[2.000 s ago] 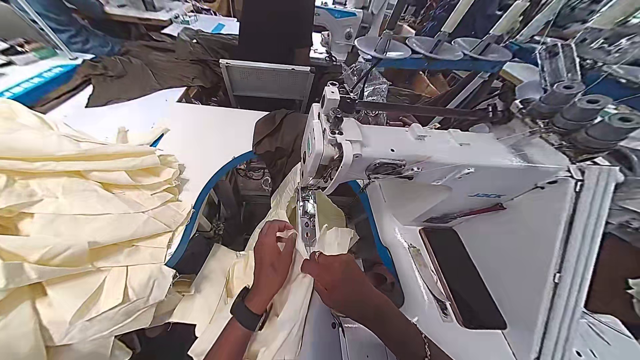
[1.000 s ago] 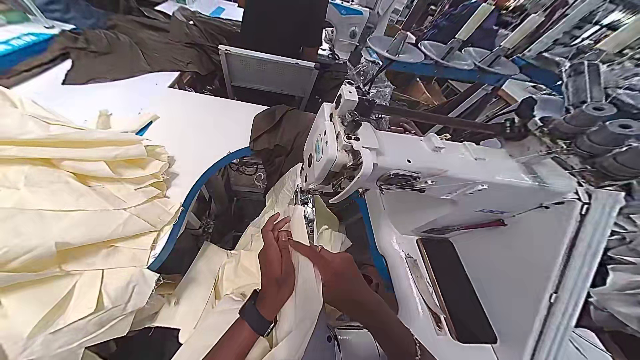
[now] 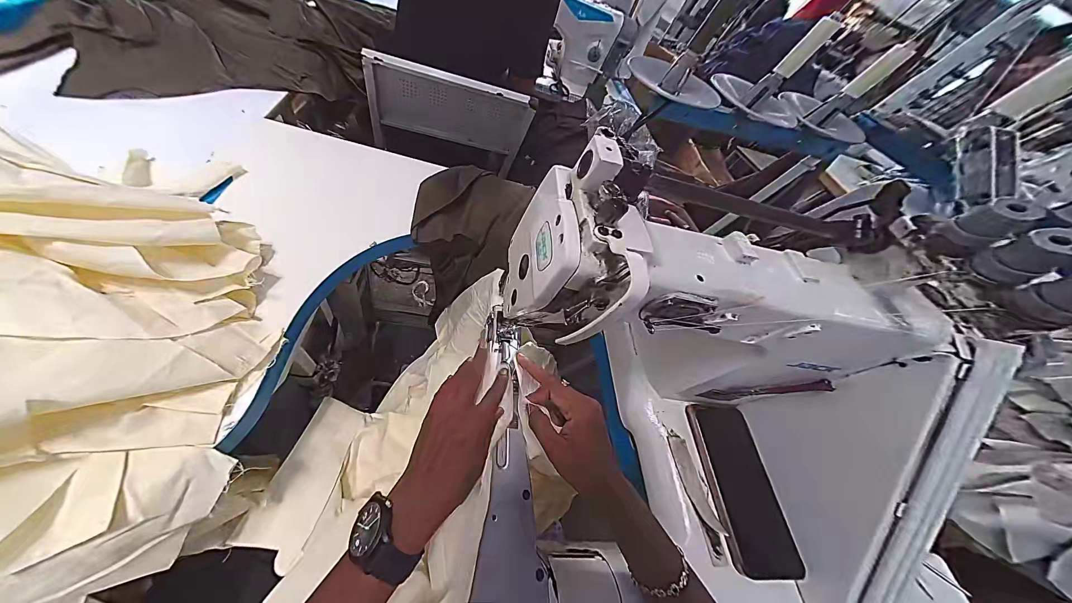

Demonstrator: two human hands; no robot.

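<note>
Cream fabric [image 3: 419,394] lies over the narrow arm of a white industrial sewing machine [image 3: 712,293] and runs under its presser foot [image 3: 505,335]. My left hand [image 3: 456,427], with a black watch at the wrist, rests on the cloth just left of the foot, fingers pointing at it. To the right of the foot, my right hand [image 3: 569,423] pinches a fold of the cloth between thumb and fingers, its index finger extended toward the foot. The needle tip cannot be made out.
A large pile of cream fabric pieces [image 3: 109,335] covers the left of the white table [image 3: 335,176]. Dark cloth [image 3: 465,209] hangs behind the machine head. A phone [image 3: 745,490] lies on the machine bed at right. Grey thread cones [image 3: 1030,251] stand at far right.
My left hand has moved up to the presser foot and lies flatter on the cloth. My right hand has parted from the left and is now on the other side of the foot. The view has come closer.
</note>
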